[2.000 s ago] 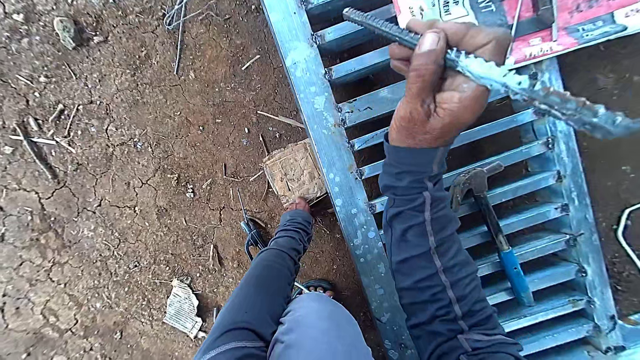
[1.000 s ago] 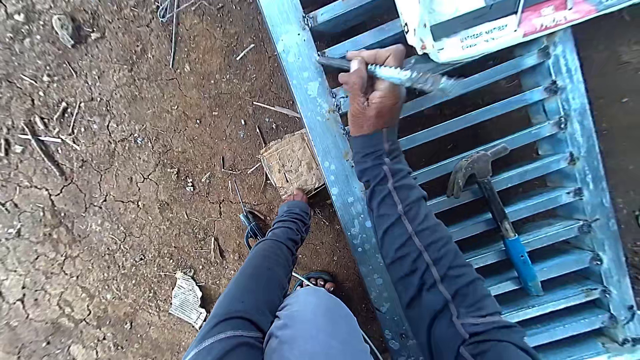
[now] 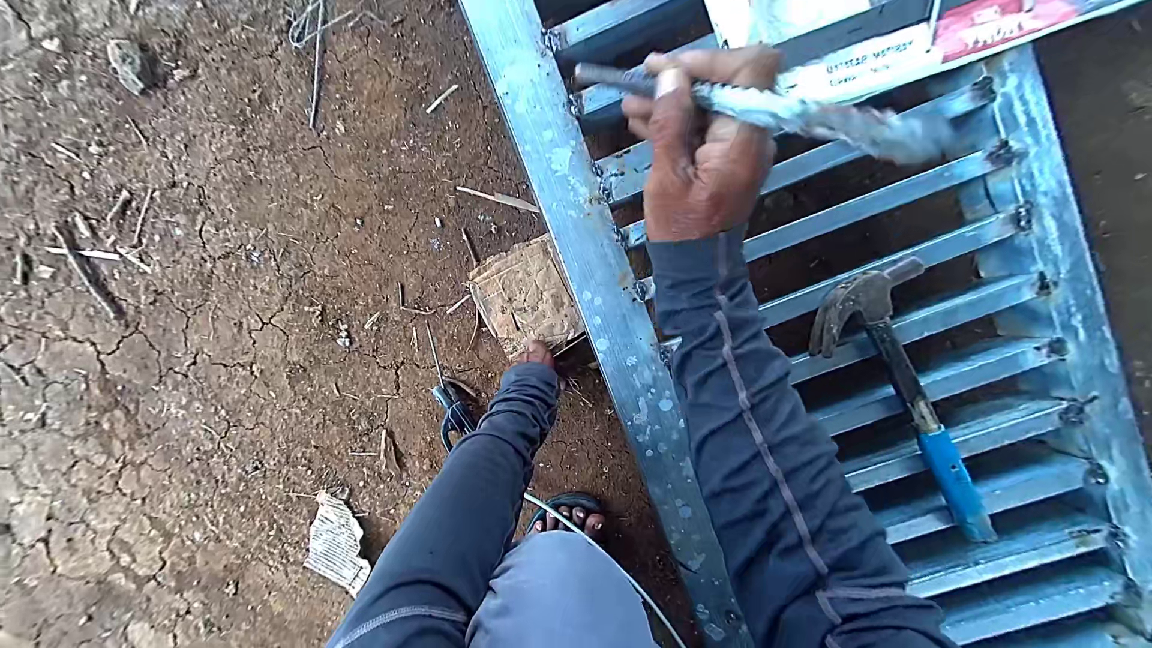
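Note:
My right hand [image 3: 706,144] grips a rod-like tool [image 3: 765,106] with a ribbed dark end and a pale, coated length. The tool is held over the metal frame [image 3: 594,279] with its many slats; its far end is blurred. A claw hammer [image 3: 913,396] with a blue grip lies on the slats, right of my right forearm. My left hand [image 3: 537,354] is low by the frame's left edge, at the corner of a flat brown block [image 3: 528,297]; most of this hand is hidden by the sleeve, so its grip does not show.
A printed box or sheet [image 3: 864,67] lies across the top slats. Cracked earth on the left bears wire [image 3: 317,63], twigs [image 3: 85,270], a stone [image 3: 130,67] and a torn paper scrap [image 3: 337,544]. A blue-handled item [image 3: 453,414] lies near my sandalled foot [image 3: 569,516]. A thin cable [image 3: 621,571] crosses my leg.
My right hand has moved left with the tool since the first frame, away from above the printed piece's middle. The left hand has stayed by the block, and the hammer still lies on the slats.

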